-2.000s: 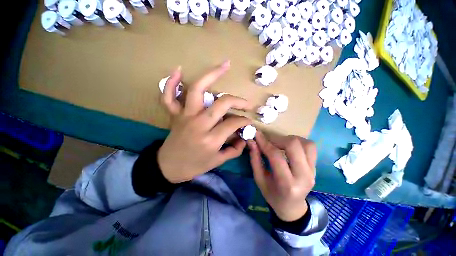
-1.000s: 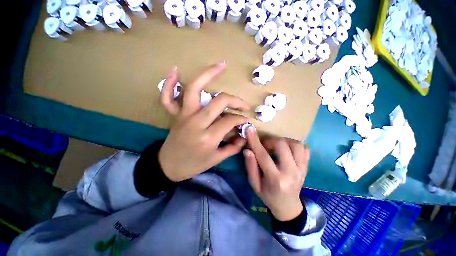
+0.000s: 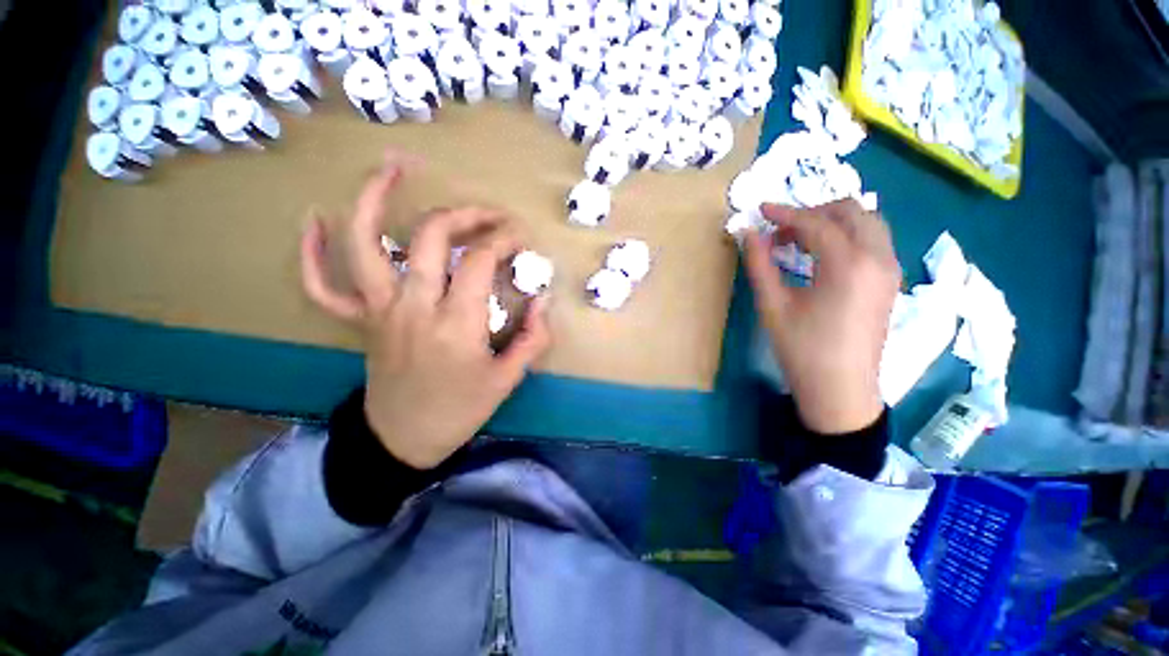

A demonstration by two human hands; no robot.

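My left hand (image 3: 442, 314) is over the cardboard, fingers spread and curled. A white cylindrical part (image 3: 531, 272) is between its index finger and thumb; whether it is gripped or stands on the board is unclear. Another white part (image 3: 497, 311) shows partly under the hand, and more white bits show behind its fingers. My right hand (image 3: 827, 301) has its fingertips at the near edge of the loose pad pile (image 3: 801, 169); whether they pinch a pad cannot be seen. Two cylindrical parts (image 3: 618, 276) stand together between the hands.
Rows of white cylinders (image 3: 410, 77) stand along the far side of the cardboard (image 3: 192, 250). A yellow tray (image 3: 942, 151) of white pieces is far right. A crumpled white wipe (image 3: 981, 320) and glue bottle (image 3: 951, 429) are near the bench edge. Blue crates (image 3: 974, 551) are below.
My right hand has left the part held at my left fingertips and moved right to the pad pile. My left hand has shifted from the cardboard's near edge. The view has turned slightly right.
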